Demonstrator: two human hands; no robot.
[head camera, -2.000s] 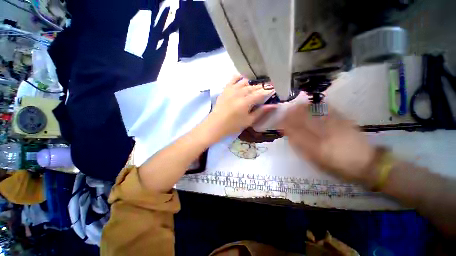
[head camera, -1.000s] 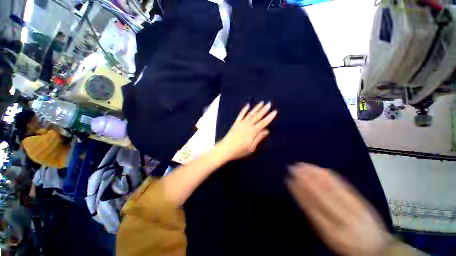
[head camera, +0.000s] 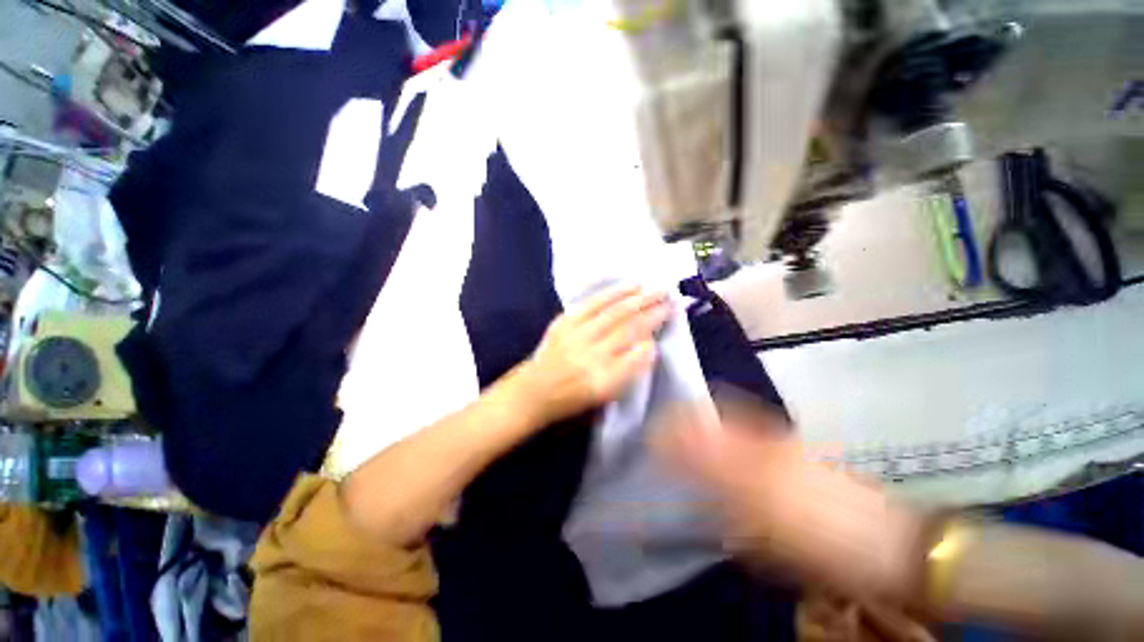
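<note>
A dark garment panel (head camera: 504, 257) lies over the table edge and hangs toward my lap. A pale grey pocketing cloth (head camera: 646, 508) lies on it, running from near the needle area of the sewing machine (head camera: 784, 113) down toward my lap. My left hand (head camera: 602, 351) rests on the pale cloth, fingers together and pointing to the needle area; it looks flat, not gripping. My right hand (head camera: 765, 483) is blurred over the right side of the cloth; its fingers are unclear. The presser foot is hard to make out.
Black scissors (head camera: 1054, 238) lie beyond the needle, beside a green tool (head camera: 941, 238) and a blue tool (head camera: 965, 241). A dark panel stack (head camera: 251, 276) with white patches is at the left. A ruler scale (head camera: 1004, 442) runs along the near table edge. A lilac bottle (head camera: 123, 468) stands far left.
The dark panel has moved from spread wide across the view to under the machine head, with pale cloth now on it. The view has swung back to the needle area. Both hands are nearer the needle.
</note>
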